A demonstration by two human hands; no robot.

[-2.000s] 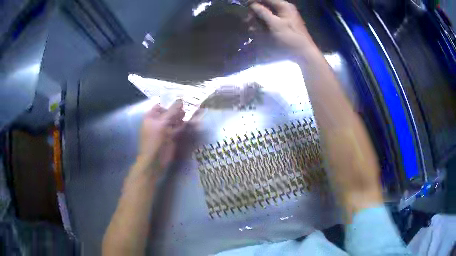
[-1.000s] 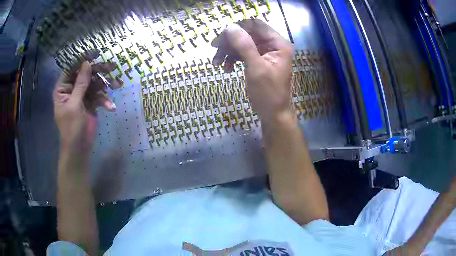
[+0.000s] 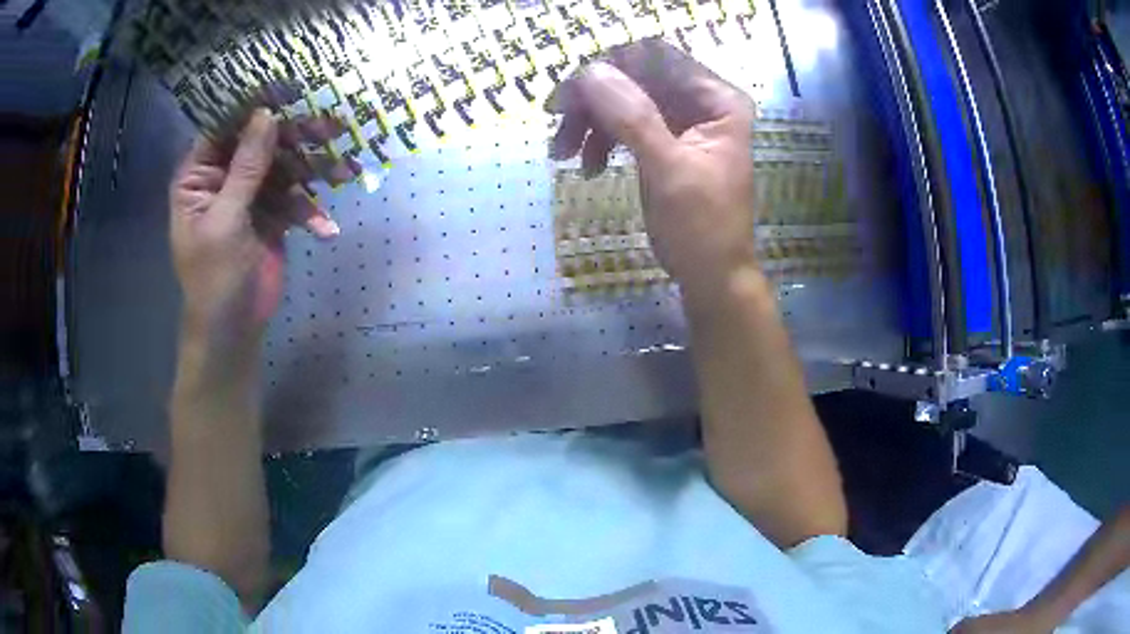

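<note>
A patterned part sheet (image 3: 421, 62) with rows of small dark and yellow-edged shapes is raised at the top of the view. My left hand (image 3: 254, 204) pinches its lower left edge between thumb and fingers. My right hand (image 3: 675, 136) is at the sheet's lower edge toward the right, fingers curled with the thumb against them; whether it grips the sheet is hard to tell. More gold-brown patterned parts (image 3: 607, 235) lie on the perforated metal table (image 3: 434, 266), partly hidden behind my right hand and forearm.
Blue bars (image 3: 960, 186) and metal rails run along the right side of the table. A metal bracket with a blue fitting (image 3: 1026, 375) stands at the table's right front corner. Another person's forearm (image 3: 1078, 570) and white clothing show at the lower right.
Two seconds ago my hands were over a bright white sheet. Since one second ago, the patterned parts have gone from the table's middle; those at right remain. The raised sheet stays in my left hand.
</note>
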